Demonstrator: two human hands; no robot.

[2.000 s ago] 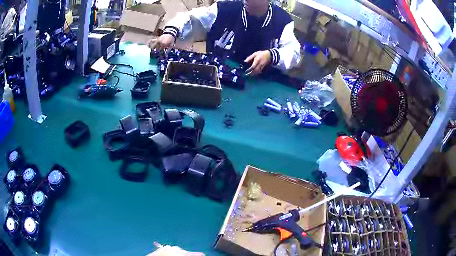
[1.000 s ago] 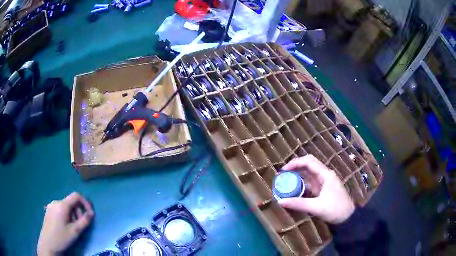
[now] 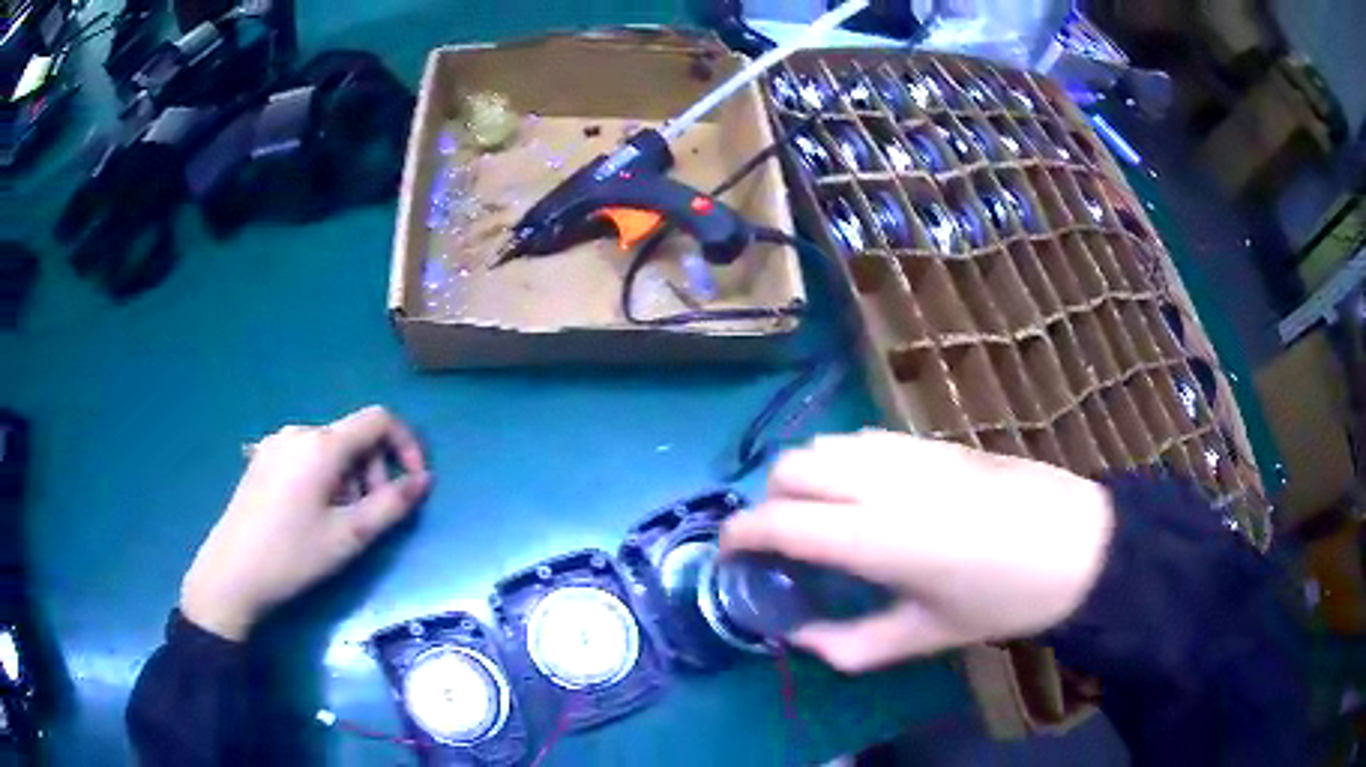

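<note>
My right hand holds a round speaker driver by its edge, over the rightmost black speaker frame. The hand partly hides the driver and this frame; a bright round shape shows in or over its hole. Two more frames lie to the left, with white discs in them: a middle speaker and a left speaker. Thin red wires trail from them. My left hand rests above and left of the row, fingers curled, holding nothing visible.
The shallow cardboard tray holds a black glue gun with an orange trigger and a pale glue stick. The divided carton stands at the right with drivers in its far cells. Black housings lie far left. A cord loops beside the tray.
My right hand has moved left with the driver, from over the divided carton to the rightmost frame. The view has shifted, showing more of the speaker row. My left hand stays curled.
</note>
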